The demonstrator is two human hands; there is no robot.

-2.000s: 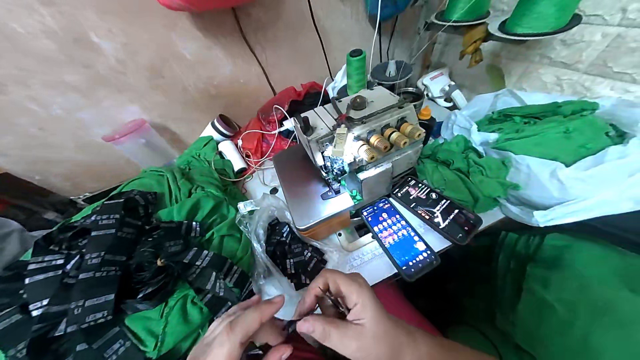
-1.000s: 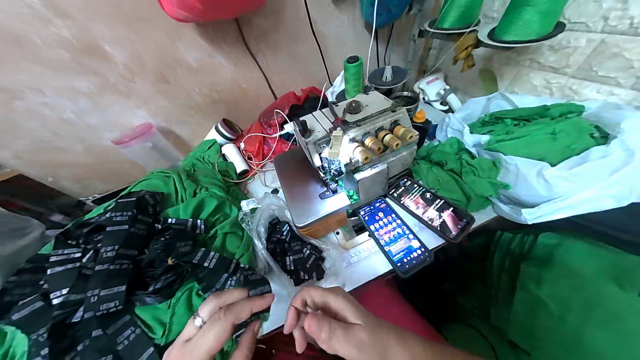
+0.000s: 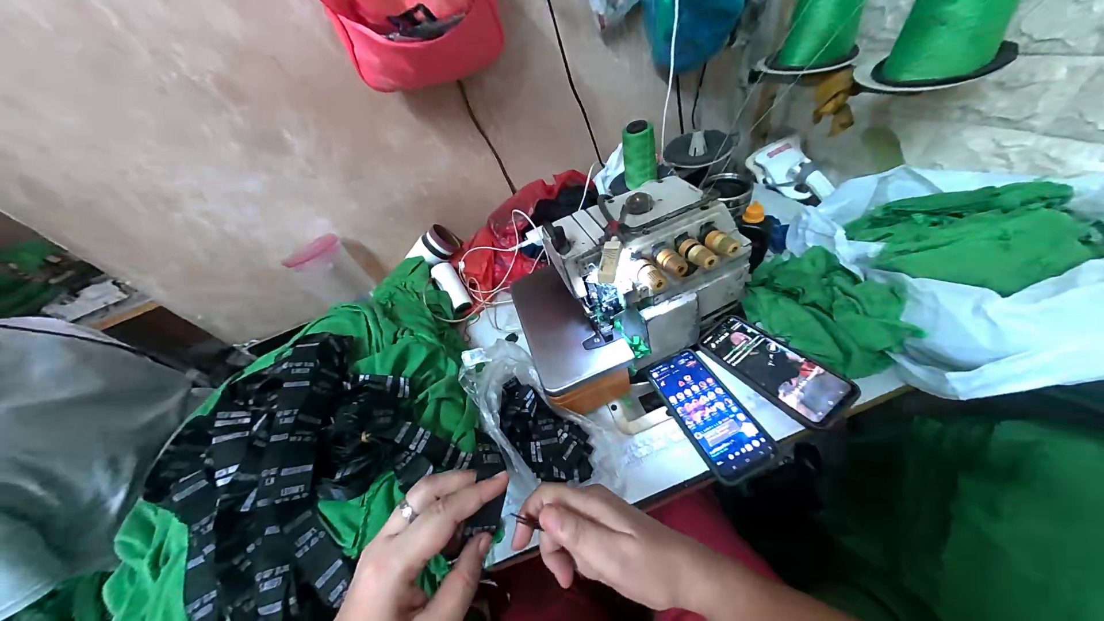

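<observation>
My left hand (image 3: pixel 431 539), with a ring on one finger, is at the bottom centre, its fingertips at the end of a black printed label strip (image 3: pixel 485 500). Just right of it, my right hand (image 3: pixel 595 539) pinches a small, thin dark item (image 3: pixel 526 521), too small to name. More black label strips (image 3: pixel 280 448) lie over green fabric (image 3: pixel 414 345) on the left. A clear plastic bag (image 3: pixel 492 379) with black printed labels (image 3: pixel 548 435) in it rests on the table beyond my hands. Behind it stands an overlock sewing machine (image 3: pixel 668 241) with a green thread cone (image 3: pixel 639 155).
Two lit smartphones (image 3: pixel 711 417) (image 3: pixel 780 371) lie at the table's right front. Green cloth (image 3: pixel 828 302) and white sheeting (image 3: pixel 1000 319) are at the right. Large green thread cones (image 3: pixel 949 39) stand above. Red plastic (image 3: pixel 509 228), white cables and a white spool (image 3: pixel 450 286) lie behind.
My hands were close together two seconds ago and are now apart, the left one to the left at the label strip. The view has shifted slightly.
</observation>
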